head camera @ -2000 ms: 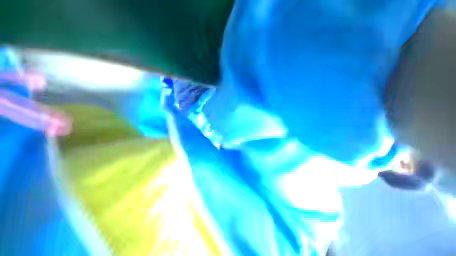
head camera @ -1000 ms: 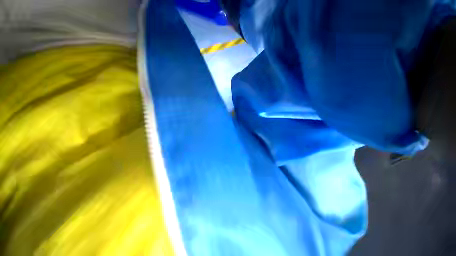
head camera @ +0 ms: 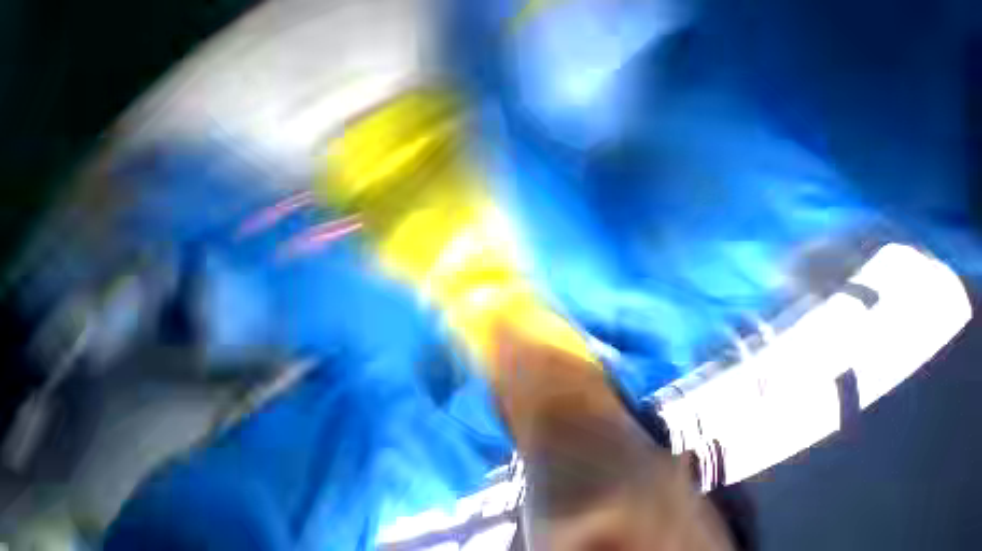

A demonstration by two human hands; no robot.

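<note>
The frame is strongly blurred. The bright yellow shirt [head camera: 431,231] shows as a narrow strip through the middle, between the parts of the open blue smock [head camera: 366,334]. More blue cloth fills the upper right. Pink clips [head camera: 323,232] are smeared at the smock's edge, left of the yellow. A skin-coloured shape [head camera: 587,463] lies below the yellow strip and runs off the bottom edge; it is too blurred to tell what body part it is. I cannot make out either of my hands, nor anything held.
A very bright white curved band [head camera: 829,377] with dark marks crosses the lower right, beside a dark grey area. A pale rounded surface [head camera: 291,81] is at the upper left. Blurred grey and white shapes lie at the left edge; I cannot tell what they are.
The view has swung and blurred. The yellow shirt has shrunk from a large area at left to a central strip. The skin-coloured shape, pink clips and bright band show now.
</note>
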